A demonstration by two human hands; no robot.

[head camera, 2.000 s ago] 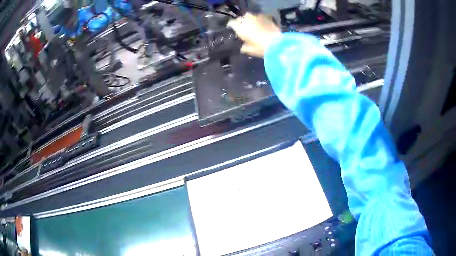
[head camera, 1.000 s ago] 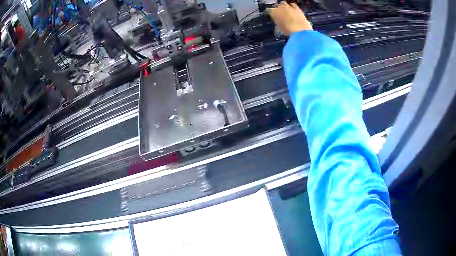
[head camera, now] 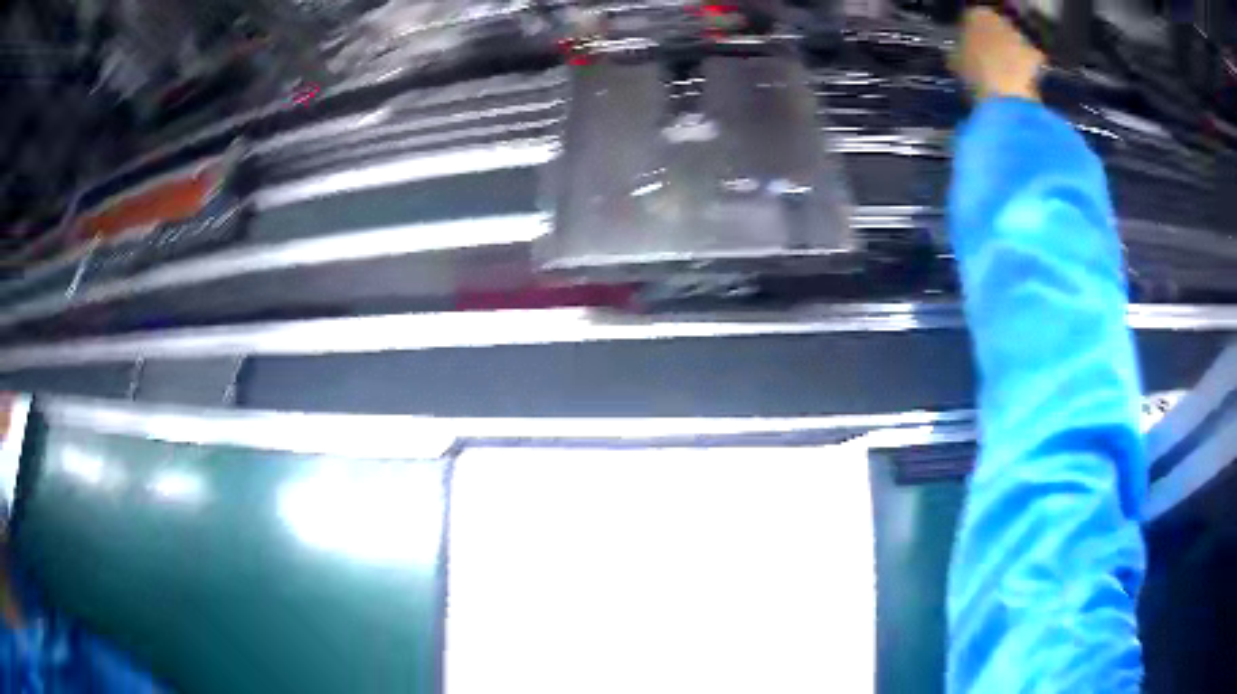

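Observation:
My right hand (head camera: 1000,57) is at the top right, small, blurred and partly cut off by the upper edge, over the far side of the line. Its fingers and anything in them cannot be made out. My left hand is not seen. A grey metal plate on the line (head camera: 699,224) lies to the left of my right arm, apart from it. A tray with a white liner (head camera: 661,569) lies nearest in front of me, with no parts discernible on its glaring surface.
Conveyor belts and rails (head camera: 611,373) cross beyond the green bench (head camera: 231,583). An orange-brown plate (head camera: 149,203) is at far left. A blurred blue sleeve (head camera: 68,658) shows at bottom left; whose is unclear. A grey frame (head camera: 1194,454) stands right.
The view has turned and levelled. My right hand has shifted right in the picture, still at the upper edge. A dark section on the near belt now shows farther left. The blue sleeve has appeared at bottom left.

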